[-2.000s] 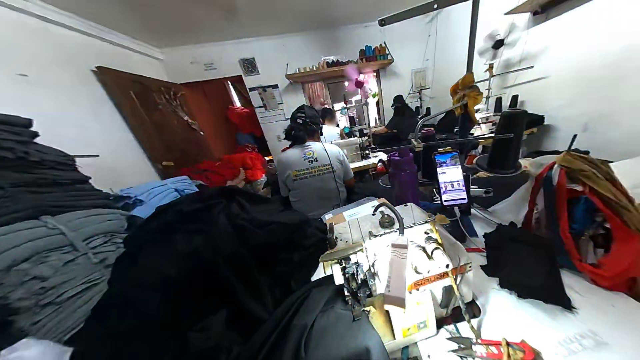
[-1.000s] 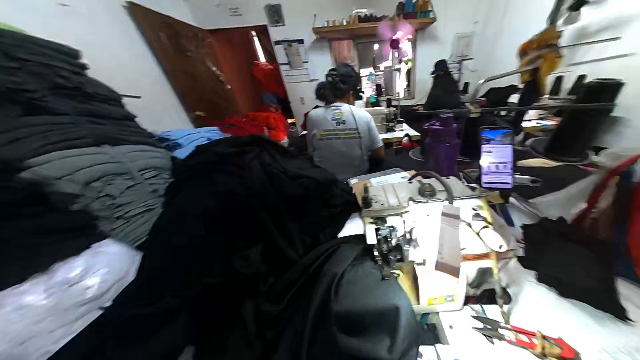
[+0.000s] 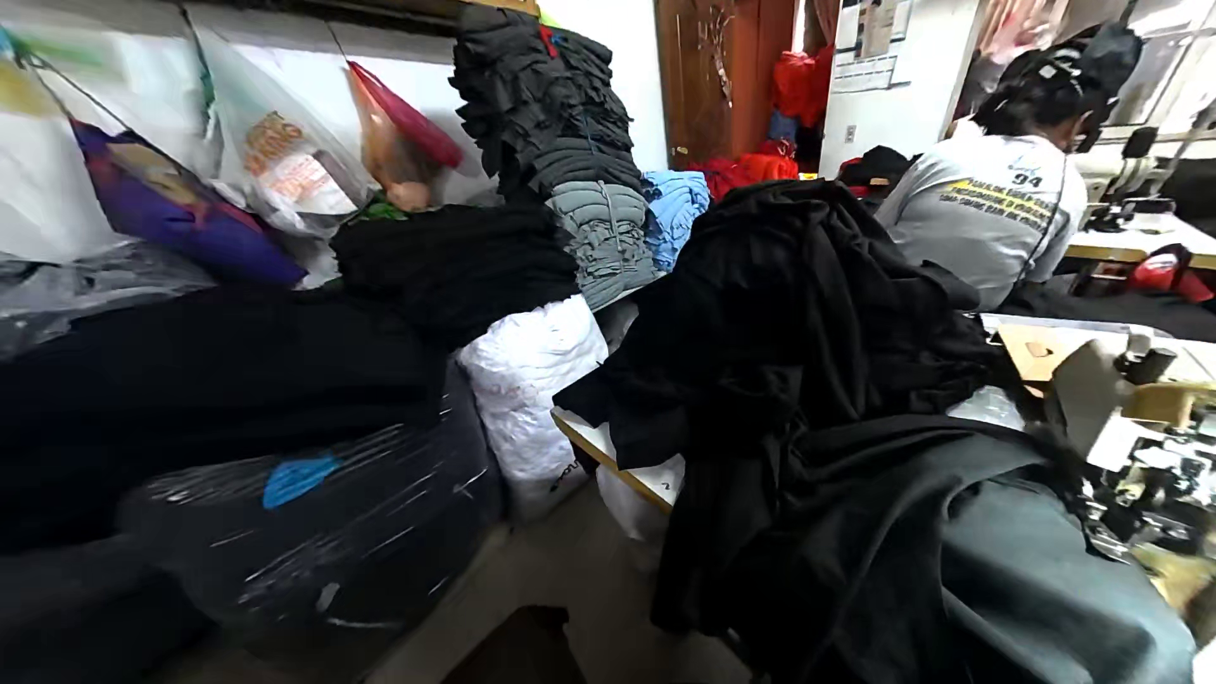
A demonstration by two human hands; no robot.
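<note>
Neither of my hands shows in the head view. A large heap of black fabric point(image 3: 807, 313) lies over the sewing table and hangs down past its wooden edge point(image 3: 608, 454). Its smoother, greyish part point(image 3: 1045, 570) spreads across the lower right. Beside it at the right edge stands an industrial sewing machine point(image 3: 1149, 484), cut off by the frame, with metal parts showing near the cloth.
A white sack point(image 3: 537, 389) stands on the floor, left of the table. A plastic-wrapped dark bundle point(image 3: 323, 532) fills the lower left. Behind are stacked grey cloth pieces point(image 3: 603, 233) and hanging plastic bags point(image 3: 285, 161). A person point(image 3: 997, 199) sits beyond the heap.
The view has swung left and down, bringing in the hanging bags, white sack and floor. The phone, purple bottle and red-handled snips seen earlier are out of frame.
</note>
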